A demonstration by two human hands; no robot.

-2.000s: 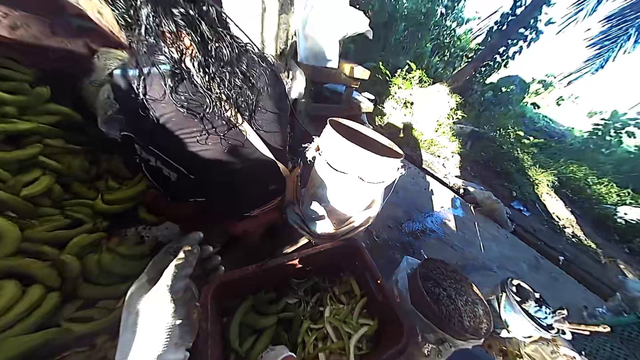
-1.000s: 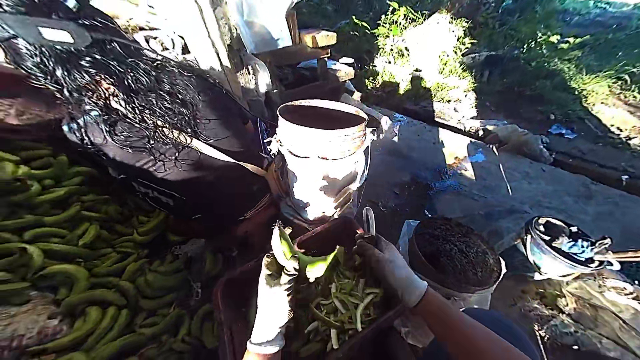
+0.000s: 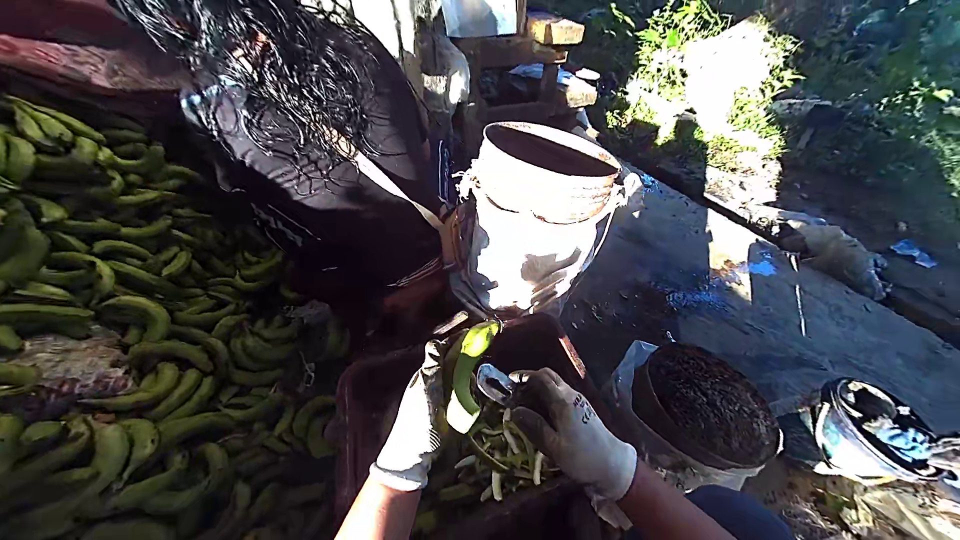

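Note:
My left hand point(image 3: 416, 416), in a white and dark work glove, holds a green banana point(image 3: 465, 382) upright over a dark red plastic crate point(image 3: 360, 397). Part of the banana's surface shows pale. My right hand point(image 3: 574, 427), gloved alike, grips a small tool with a metal blade or loop point(image 3: 495, 384) beside the banana; its exact kind cannot be told. Below both hands, pale and green peel strips point(image 3: 514, 457) lie in the crate, with some green fruit among them.
A large heap of green bananas point(image 3: 150, 315) lies at left. Ahead stands a white bucket point(image 3: 536, 225), beside a person in dark clothes point(image 3: 337, 187). At right are a container of dark material point(image 3: 712, 405) and a stained white bucket point(image 3: 862, 442). A wooden stand point(image 3: 517, 60) is behind.
Two seconds ago the left hand was at the crate's left side, apparently without a banana. One second ago both hands were over the crate; now the banana stands more upright beside the tool.

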